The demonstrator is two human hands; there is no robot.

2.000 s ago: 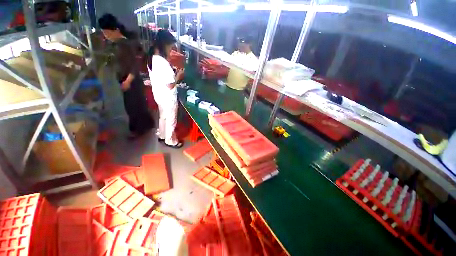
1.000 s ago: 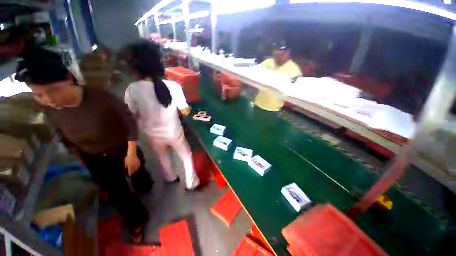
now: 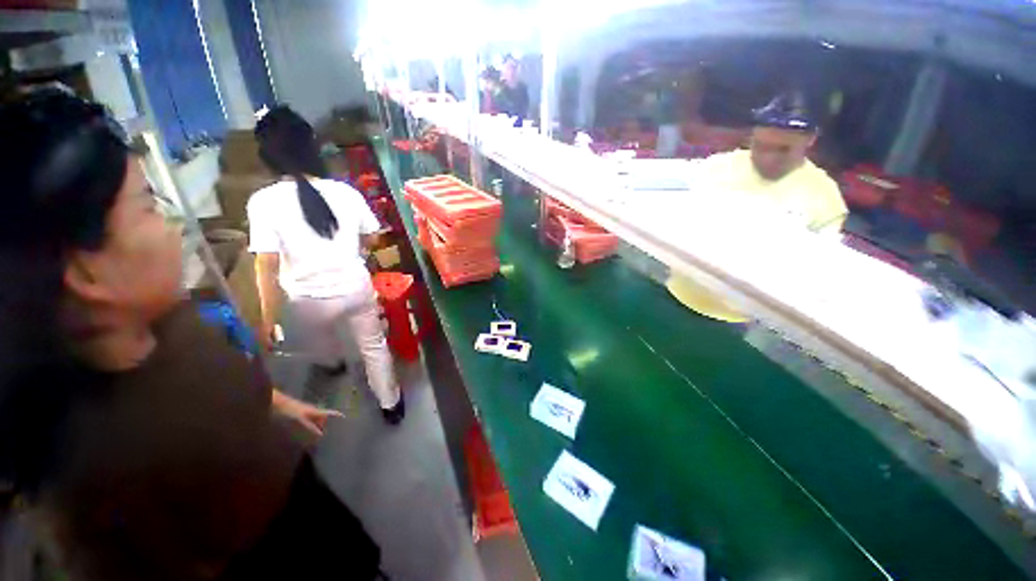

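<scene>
Neither of my hands is in view. Nearest in front of me is the long green conveyor belt [image 3: 727, 477]. Several white boxes or cards with dark print lie on it, one in the middle [image 3: 579, 489], one behind it [image 3: 558, 410] and one cut off by the bottom edge [image 3: 666, 556]. Farther along, small white devices with dark centres [image 3: 503, 343] lie close together. A stack of red-orange compartment trays [image 3: 456, 233] stands on the belt's left side beyond them.
A person in brown [image 3: 170, 420] is very close on the left. A person in white [image 3: 324, 250] is in the aisle beside a red stool [image 3: 395, 316]. A person in yellow [image 3: 784, 187] is behind the white shelf [image 3: 636, 221]. A red tray [image 3: 491, 488] is beside the belt.
My view has moved forward along the belt. The near tray stack has left the view, and the far stack looks nearer. The person in brown is closer; the person in white now faces away.
</scene>
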